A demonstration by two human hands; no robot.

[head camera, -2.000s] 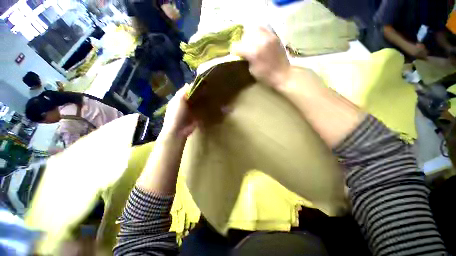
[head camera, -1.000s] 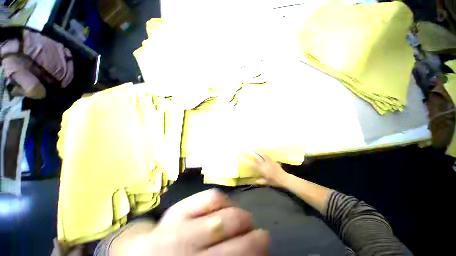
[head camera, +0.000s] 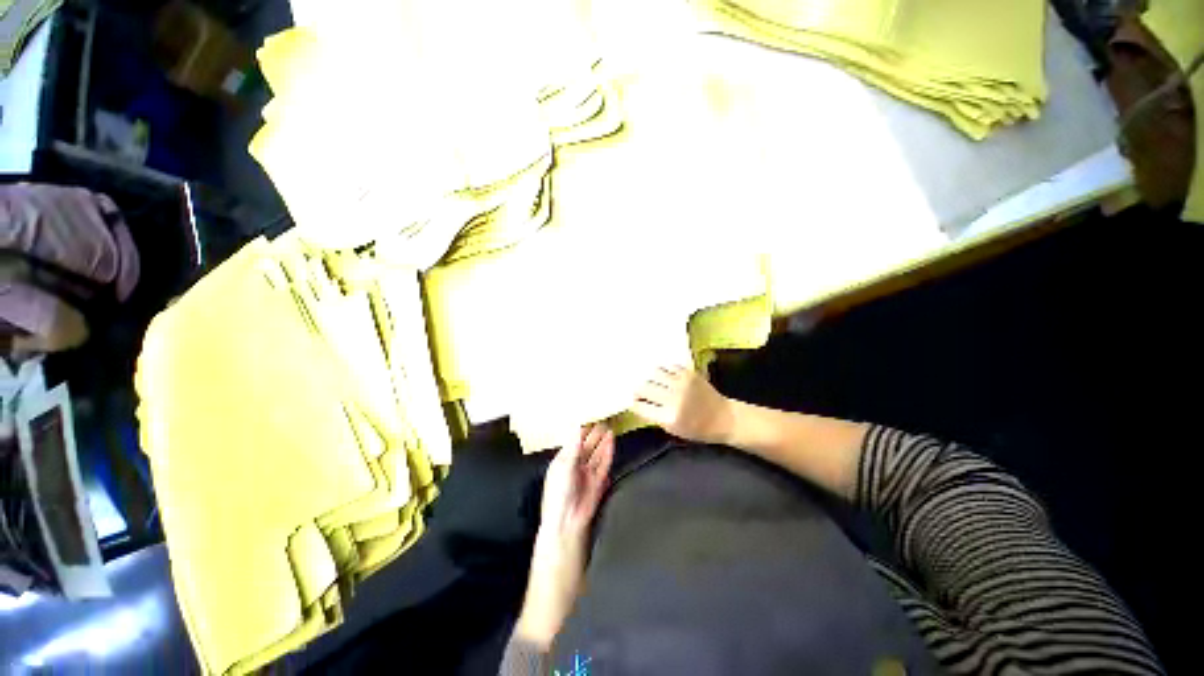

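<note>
A stack of cut yellow panels (head camera: 581,304), washed white by glare, lies at the table's front edge against the dark apron (head camera: 726,568). My right hand (head camera: 684,403) lies on the stack's near edge, fingers spread a little. My left hand (head camera: 581,469) is upright at the near edge, fingertips touching or just below it; whether it grips a panel is hidden by glare. A fanned panel stack (head camera: 264,436) hangs over the table's left side. Another panel stack (head camera: 911,53) lies at the upper right.
A grey board (head camera: 990,159) lies under the upper right stack. More glare-whitened panels (head camera: 396,119) spread over the far left of the table. A person in a pink top (head camera: 66,244) is at the left edge. A cardboard box (head camera: 198,50) shows at the upper left.
My left hand has come down from close to the camera to the stack's near edge. The panels held up earlier are no longer raised. The view has shifted, and my right hand stays at the near edge.
</note>
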